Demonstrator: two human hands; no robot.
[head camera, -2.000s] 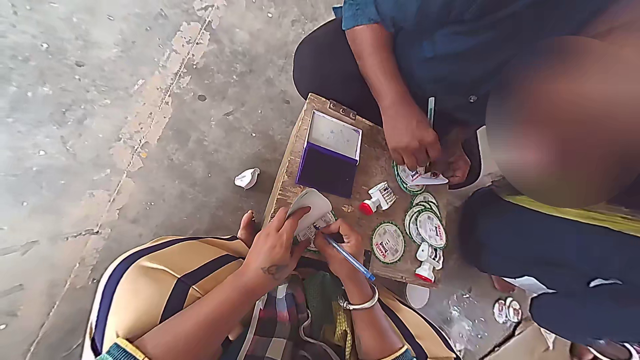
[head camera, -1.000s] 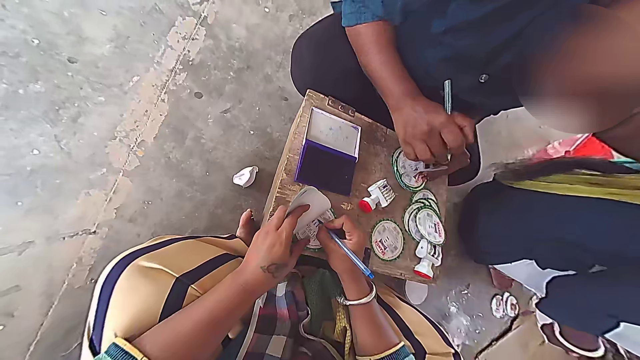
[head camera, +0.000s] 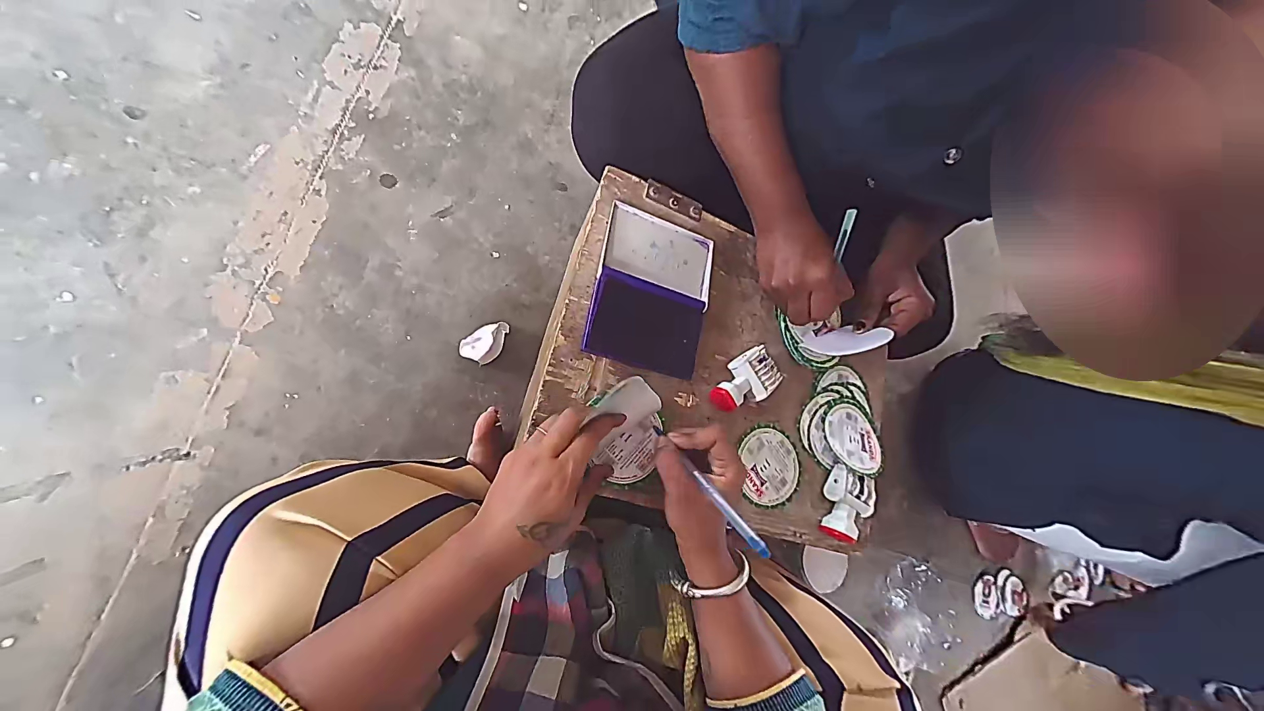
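My left hand (head camera: 553, 474) grips a small stack of round printed labels (head camera: 629, 449) at the near edge of the low wooden table, its fingers folding the top one back. In my right hand (head camera: 701, 479) is a blue pen (head camera: 726, 513), its tip at the right edge of the exposed label. Just right of that hand lies another round label (head camera: 769, 466) with a green border. Beyond my hands, an ink pad with a purple case (head camera: 644, 321) lies with its lid raised. A white self-inking stamp with a red end (head camera: 748, 379) rests beside it.
A pile of round labels (head camera: 851, 437) and a second white stamp (head camera: 846, 502) lie at the table's (head camera: 578, 380) right side. Across it, a co-worker's hands (head camera: 805, 272) hold a pen and a label. Crumpled white scrap (head camera: 484, 343) lies on the concrete floor.
The co-worker's left hand has moved apart from the pen hand, and a pale label back now shows between them. My right hand and pen have shifted slightly at the label.
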